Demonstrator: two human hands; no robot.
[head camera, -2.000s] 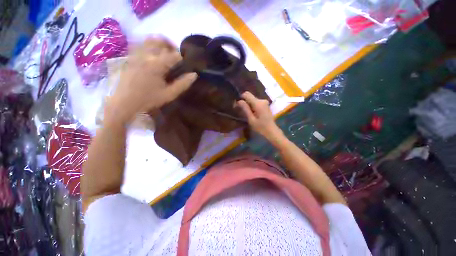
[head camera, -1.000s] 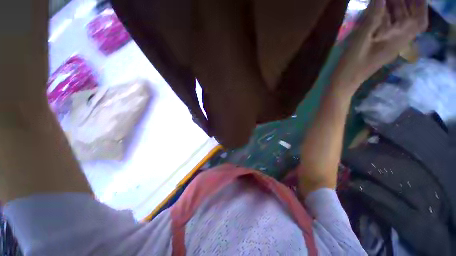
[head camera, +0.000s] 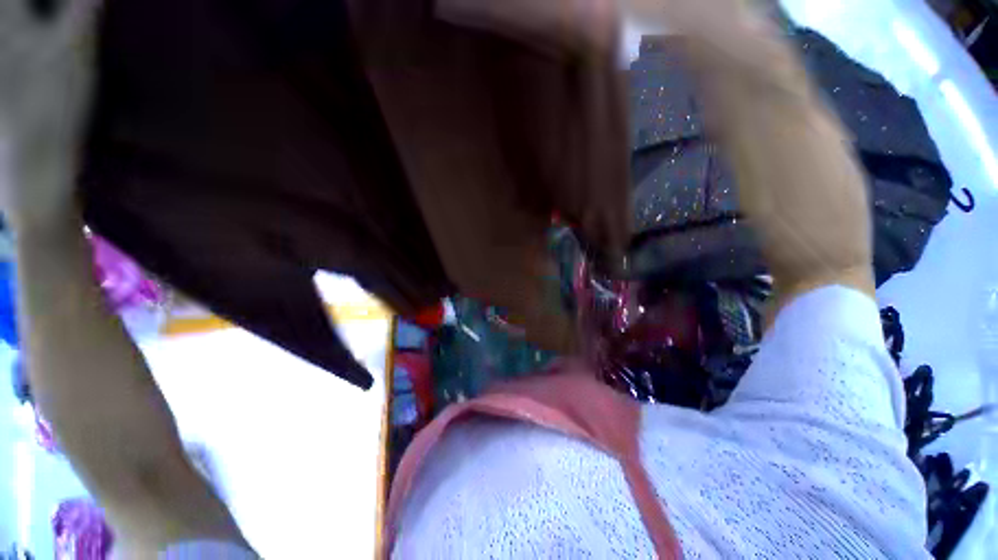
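Observation:
A plain dark brown garment (head camera: 296, 142) hangs spread across the upper left and middle, close to the camera and cut off by the top edge. Its lower points hang over the table edge. My left hand (head camera: 49, 98) is a blur at the upper left beside the garment; its fingers cannot be made out. My right forearm reaches up across the right side to the top edge. My right hand is cut off or blurred there, so its grip is hidden.
The white table (head camera: 285, 438) has orange-yellow tape (head camera: 385, 459) on its edge. Magenta packets (head camera: 82, 531) lie left. A dark speckled garment (head camera: 875, 142) with a hook is at the upper right. Black hangers (head camera: 947, 492) are at lower right. Shiny bagged stock (head camera: 668, 334) lies below.
The brown garment was on the table under both hands, then was lifted and spread close to the camera. The view has since turned right, showing the dark speckled garment and hangers.

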